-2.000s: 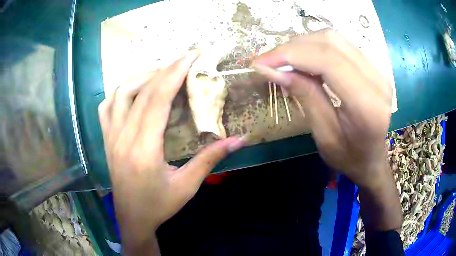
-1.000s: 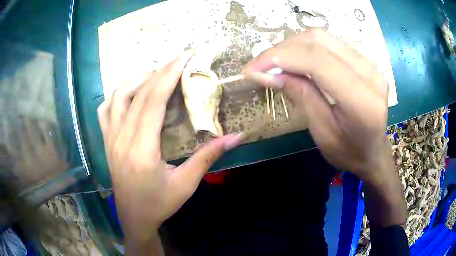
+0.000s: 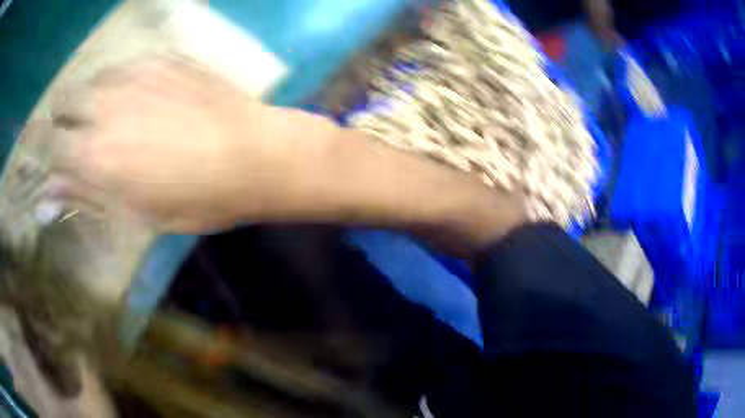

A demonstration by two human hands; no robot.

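Observation:
The view is strongly blurred. My right hand (image 3: 155, 143) is over the tan work board (image 3: 220, 45) at the left, with the forearm reaching in from the right. Its fingertips are smeared, and I cannot tell what they hold. A small white blob (image 3: 51, 211) with a thin pale line beside it lies on the board just below the fingers. A blurred skin-toned shape at the lower left edge seems to be my left hand (image 3: 61, 380), cut off and unclear. The beige moulded part cannot be made out.
A blue crate full of jumbled beige small parts (image 3: 506, 106) is beyond my right forearm. Stacked blue crates (image 3: 653, 171) stand at the far right. The green bench (image 3: 327, 37) shows at the top. A dark sleeve covers the lower right.
The view has swung to the right, so the board and hands now sit at the left and the parts crate near the top centre. The stick and beige part are no longer discernible.

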